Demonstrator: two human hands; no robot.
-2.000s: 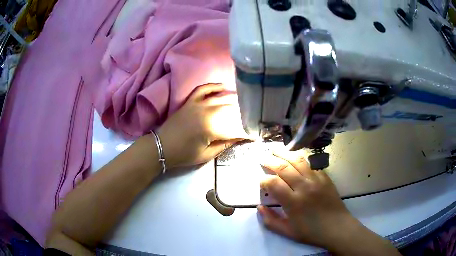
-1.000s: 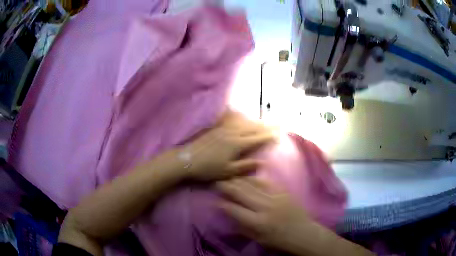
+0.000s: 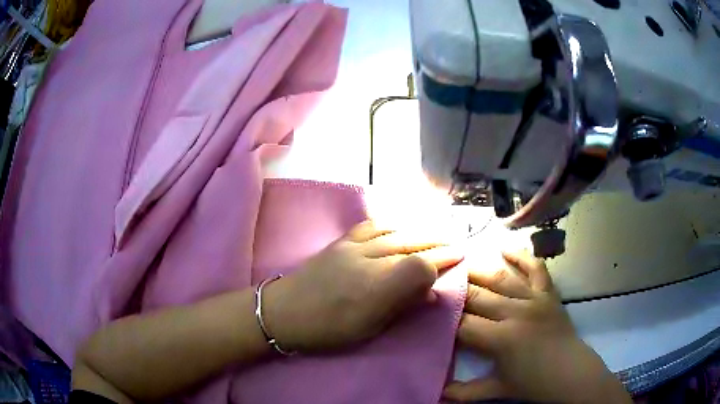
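Observation:
A pink fabric panel [image 3: 316, 221] with an overlocked edge lies flat in front of the white sewing machine head [image 3: 450, 47]. My left hand [image 3: 371, 284], with a bracelet at the wrist, lies on the panel, its fingertips pinching the cloth near its right corner. My right hand [image 3: 513, 316] is at the panel's right edge, fingers bent and touching the edge, thumb low. Its fingertips are partly lost in the lamp glare, so I cannot tell how firmly they hold. The presser foot area [image 3: 478, 193] is just beyond the fingertips; whether cloth is under it is hidden by glare.
Larger layered pink cloth [image 3: 79, 181] covers the table's left side, with folded pink pieces [image 3: 229, 134] on it. A thin bent wire [image 3: 372, 138] stands left of the machine head. The cream machine bed [image 3: 639, 237] is at the right, above the curved table edge [image 3: 671, 367].
The bunched pink cloth behind my left hand gave way to a moved, blurred piece, now spread flat under my left hand. Both hands came down off the needle area, then back up near it.

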